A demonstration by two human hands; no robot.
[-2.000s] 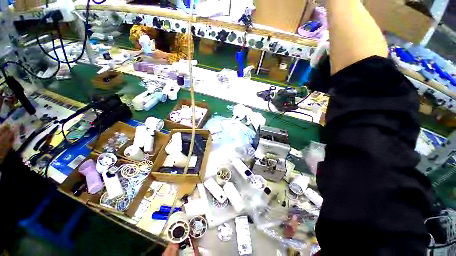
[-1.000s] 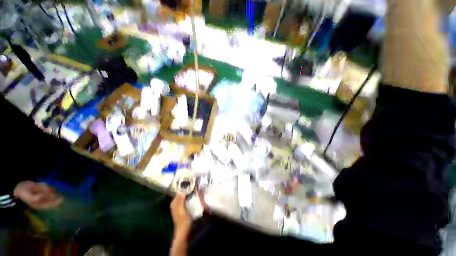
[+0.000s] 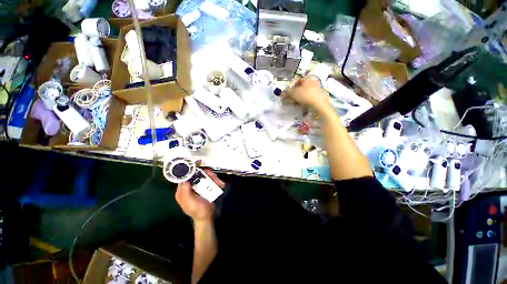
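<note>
My left hand (image 3: 195,201) is closed around the handle of a white handheld fan body (image 3: 205,185) at the bench's front edge. Its round head (image 3: 179,169) with a dark centre points up and left, and a dark patch shows in the handle below the head. My right hand (image 3: 307,93) reaches over the bench near clear plastic film and the grey metal screw feeder (image 3: 279,47). Its fingers are small and blurred, so whether they hold anything cannot be told.
The black electric screwdriver (image 3: 397,102) hangs right of my right forearm. Open cartons (image 3: 177,91) with fan parts stand at left. Blue cells (image 3: 155,136) lie before them. White fan bodies (image 3: 438,173) and cords lie at right. A floor carton (image 3: 99,267) holds small parts.
The view has tilted down. My right arm, raised high at the right before, is now down over the bench. My left hand still holds the fan body, now seen more clearly.
</note>
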